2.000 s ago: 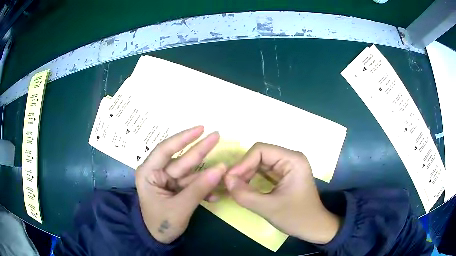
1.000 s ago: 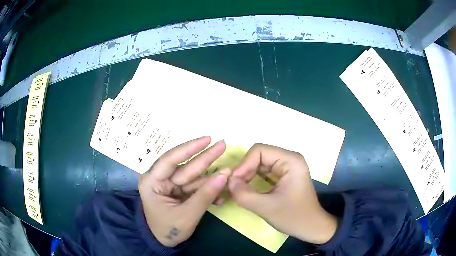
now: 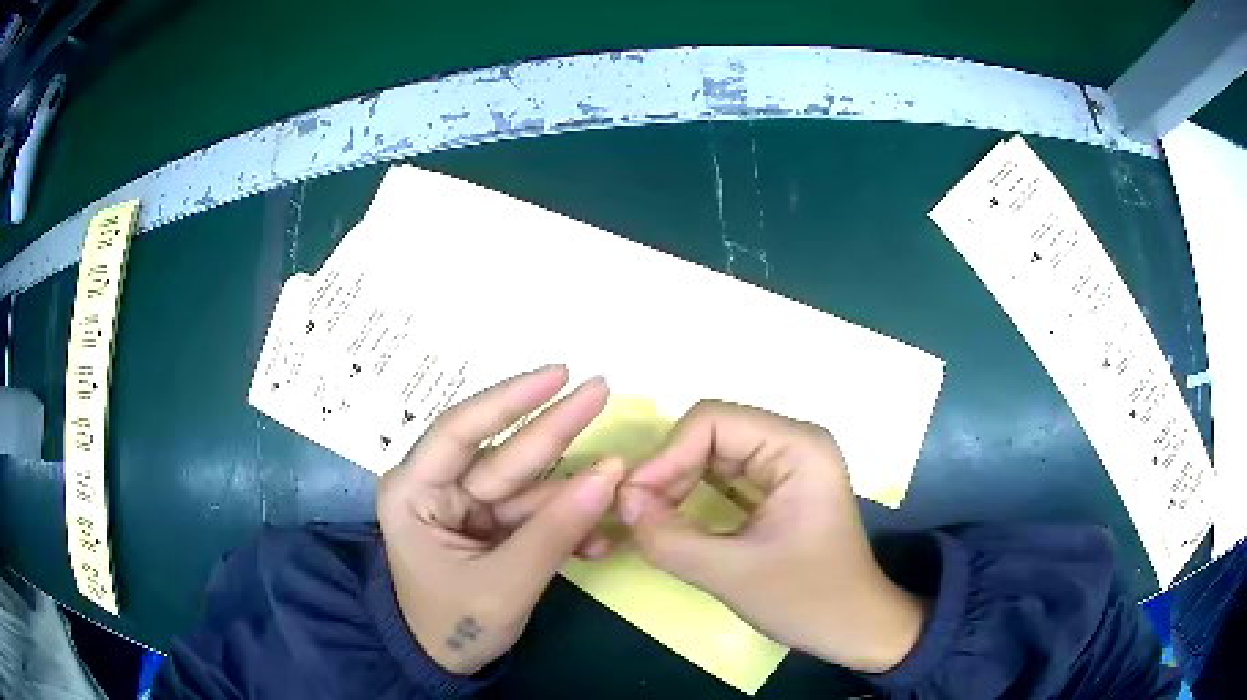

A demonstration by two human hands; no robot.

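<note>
My left hand [image 3: 495, 520] and my right hand [image 3: 766, 527] meet at their fingertips over the papers at lower centre. Thumb and forefinger of each hand are pinched close together; whether a small clear film is between them cannot be told. My other left fingers are spread. Under the hands lie a yellow sheet [image 3: 711, 629], a large white sheet [image 3: 547, 260] and a label sheet with rows of small black print [image 3: 335, 349] at the left end. The hands hide the middle of the pile.
A narrow cream label strip [image 3: 93, 410] lies at left, a wider printed strip [image 3: 1080, 328] slantwise at right. A scuffed whitish rail [image 3: 615, 93] curves behind, before the green belt [image 3: 547, 25]. A whitish elongated object [image 3: 38, 144] shows at upper left. A grey post [image 3: 1190, 69] stands at upper right.
The hands stay pinched together with only small finger shifts. The whole view has shifted slightly. The whitish object at upper left shows more fully; one at the top right edge is gone from view.
</note>
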